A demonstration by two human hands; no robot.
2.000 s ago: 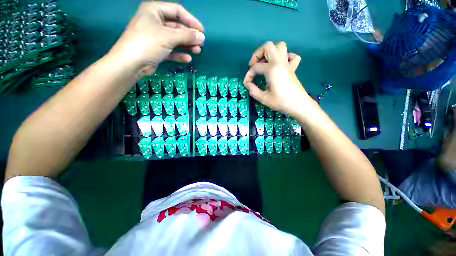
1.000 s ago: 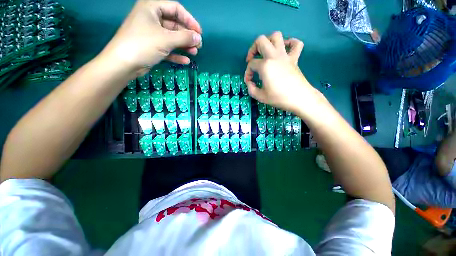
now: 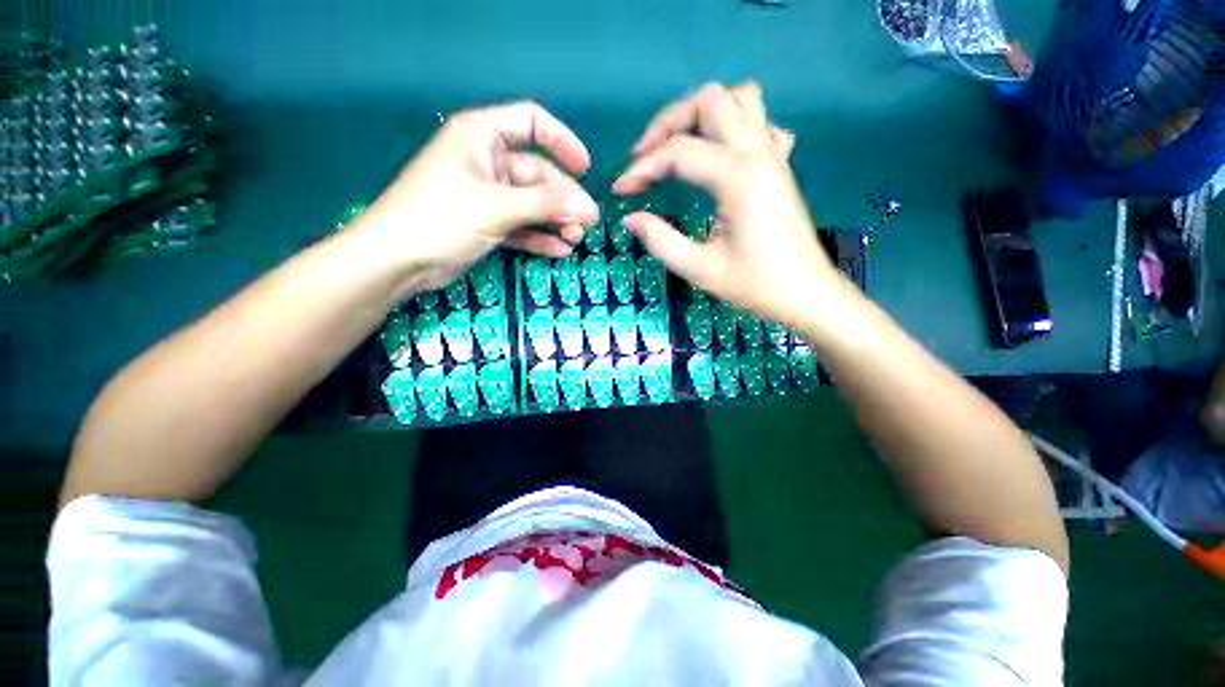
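Observation:
Three green circuit board panels [image 3: 593,332] lie side by side in a black tray [image 3: 363,387] at the bench's front edge. My left hand [image 3: 504,201] is over the top of the left and middle panels, its thumb and fingertips pinched together. Whether a small component is between them cannot be seen. My right hand [image 3: 719,188] is just to the right, over the top of the middle and right panels, its thumb and index finger apart. No held part shows in it. The hands hide the upper rows of boards.
Stacked panels [image 3: 101,161] lie at the left. A loose component pile [image 3: 880,205] is right of the tray. Further right are a black phone-like rectangle [image 3: 1010,269], a blue fan [image 3: 1128,101] and a clear plastic bag [image 3: 970,27]. Another person's sleeve [image 3: 1175,463] is at the right edge.
My left hand has moved right and nearer to me, over the panels. My right hand has shifted slightly left, and its thumb and index finger have spread. The hands are closer together.

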